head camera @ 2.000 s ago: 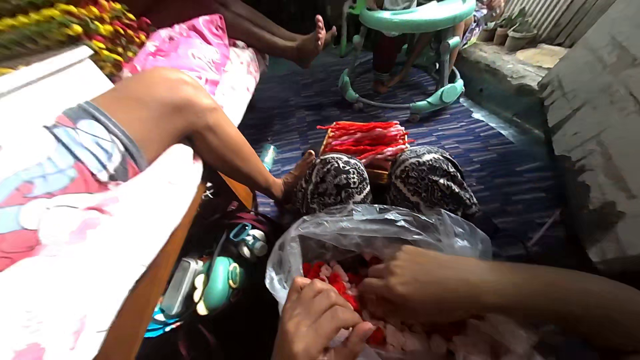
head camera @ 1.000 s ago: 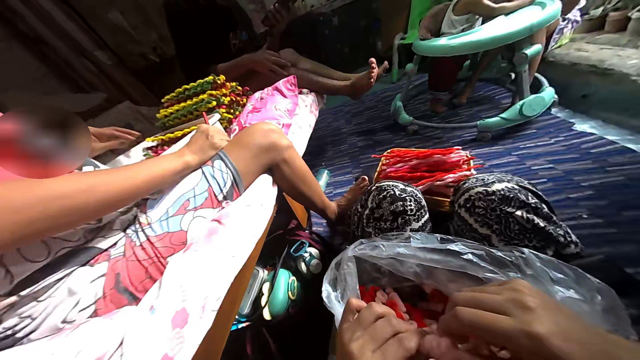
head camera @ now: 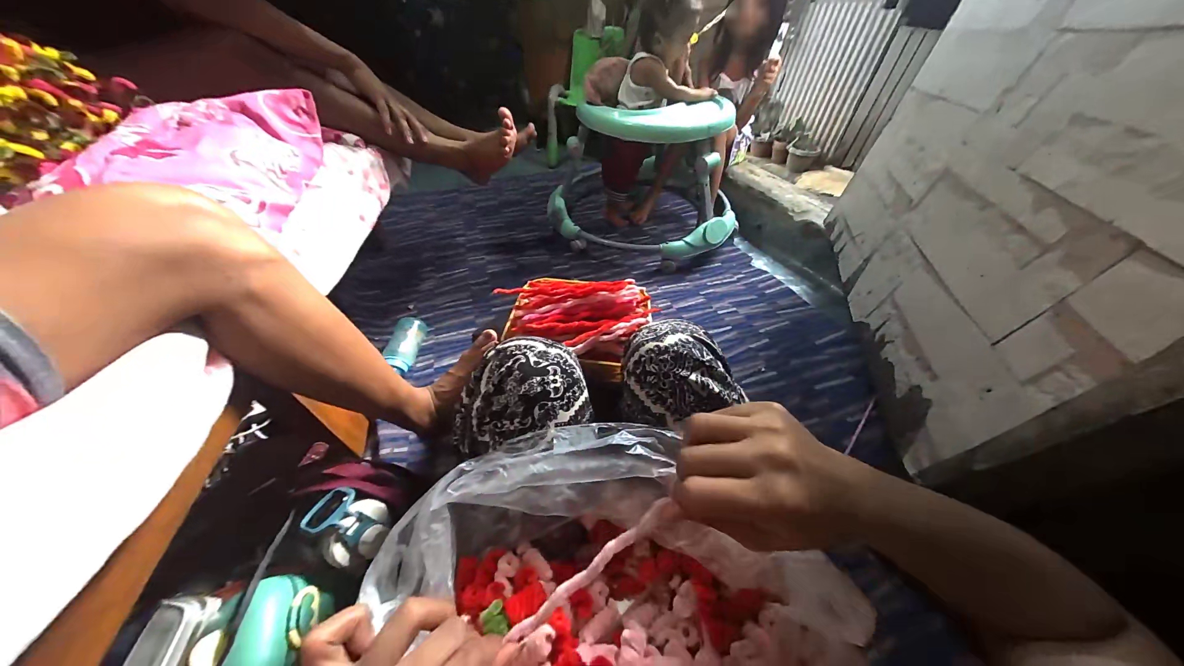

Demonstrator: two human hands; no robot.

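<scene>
A clear plastic bag (head camera: 555, 449) full of red and pink fuzzy chenille pieces (head camera: 638, 601) stands open in front of me. My right hand (head camera: 758, 476) is closed on one end of a pink chenille stem (head camera: 601, 564), above the bag's right side. The stem slants down to the left, to my left hand (head camera: 407, 638) at the bottom edge, whose fingers are bent at the bag's near left side; its fingertips are partly cut off, so its grip is unclear. Beyond my knees, a shallow box (head camera: 606, 370) holds red and pink chenille stems (head camera: 583, 313).
A person's bare leg (head camera: 277, 287) reaches from the bench (head camera: 157, 546) at left. A baby walker (head camera: 657, 120) with a child stands ahead. A blue bottle (head camera: 405, 342) lies on the patterned mat. Lower left are mint-green items (head camera: 268, 620); a block wall (head camera: 1036, 231) rises at right.
My right hand has come up out of the bag, and a pink chenille stem now stretches from it toward my left hand. The view has turned back from the left-hand bench.
</scene>
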